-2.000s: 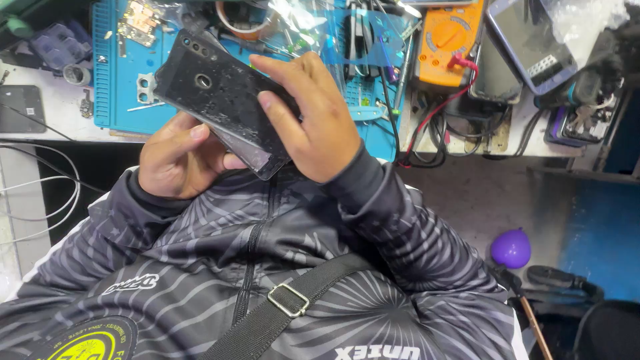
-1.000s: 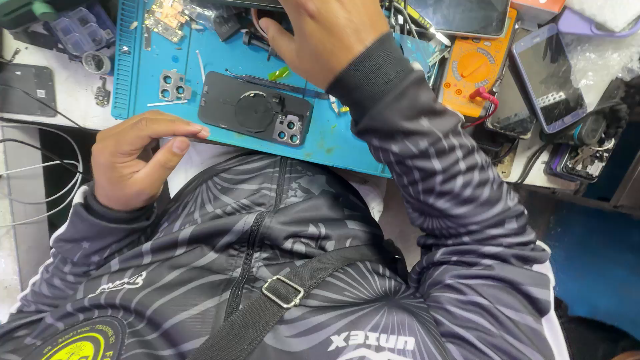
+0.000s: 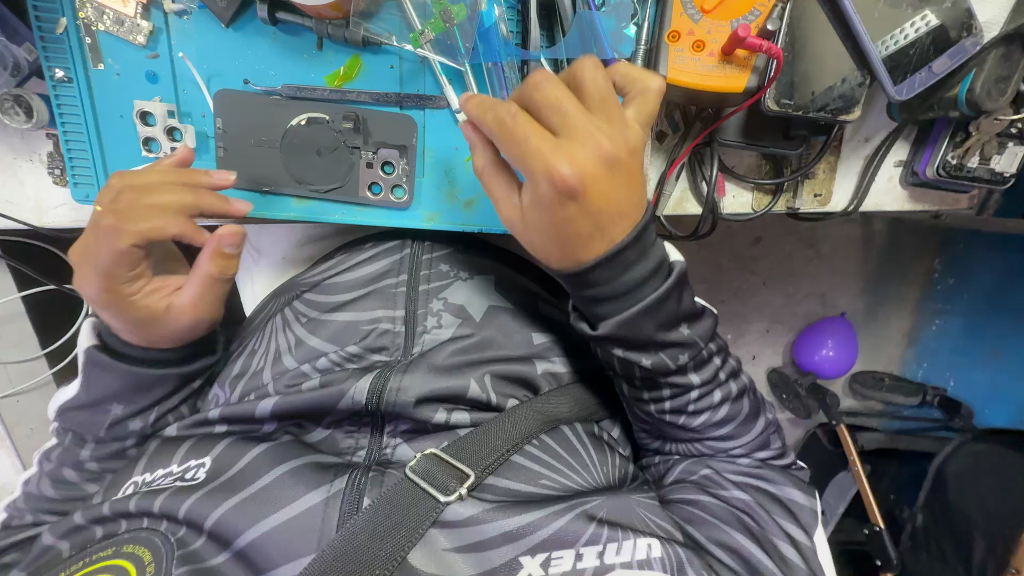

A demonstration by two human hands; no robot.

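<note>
A phone back panel [image 3: 256, 144], dark grey with a round coil and three camera rings, lies flat on the blue work mat [image 3: 456, 212]. My left hand [image 3: 160, 248] is at its left end, fingers spread and holding nothing; whether the fingertips touch the panel is unclear. At the panel's right, my right hand [image 3: 568, 152] pinches the white tip of a thin rod-like tool [image 3: 450, 102] between thumb and forefinger. Dark tweezers [image 3: 352, 96] lie along the panel's upper edge. A loose metal camera bracket [image 3: 162, 128] rests left of the panel, above my left fingers.
An orange multimeter [image 3: 712, 56] with a red probe lead stands at the right, beside tangled black cables [image 3: 704, 184]. Several phones lie farther right, one a dark phone [image 3: 816, 64]. A circuit board [image 3: 120, 20] and a green-yellow scrap [image 3: 344, 72] lie on the mat.
Two seconds ago both hands held a dark phone with a cracked back; it is no longer in them. Since one second ago, my right hand has come down to the right of the back panel.
</note>
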